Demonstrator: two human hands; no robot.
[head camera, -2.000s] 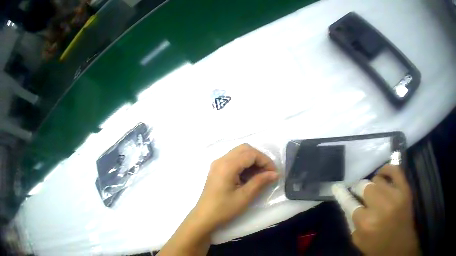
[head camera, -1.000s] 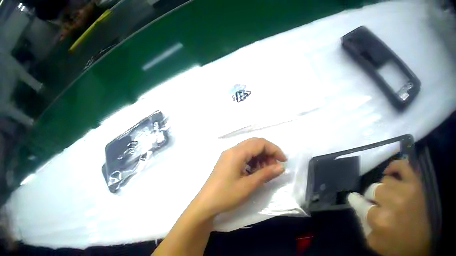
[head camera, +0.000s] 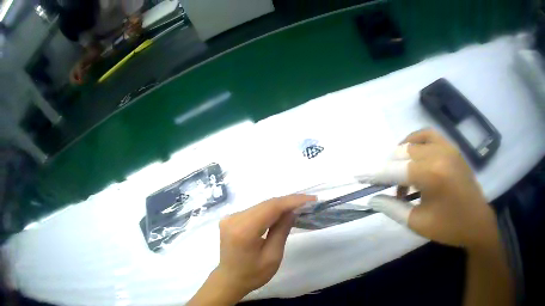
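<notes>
A flat black housing (head camera: 352, 201) is held edge-on between my hands, partly inside a clear poly bag (head camera: 325, 222). My left hand (head camera: 257, 239) pinches the bag and the housing's left end. My right hand (head camera: 439, 185), with white finger cots on some fingers, grips the housing's right end. A stack of poly bags, shown by its dark triangular mark (head camera: 312, 149), lies flat behind them. Bagged housings (head camera: 185, 203) lie overlapping on the white bench at left. A thicker black housing (head camera: 460, 122) lies unbagged at right.
The glossy green conveyor belt (head camera: 239, 95) runs beyond the white bench strip (head camera: 89, 263). A dark block (head camera: 379, 33) is on the belt at upper right. Another person's hands (head camera: 132, 25) show at upper left near a yellow strip (head camera: 125, 60). Dark trays stand at lower right.
The housing has moved left and tilted from face-up to edge-on, its left end now in the bag. My left hand has closed on it. The view has shifted, bringing the dark block in.
</notes>
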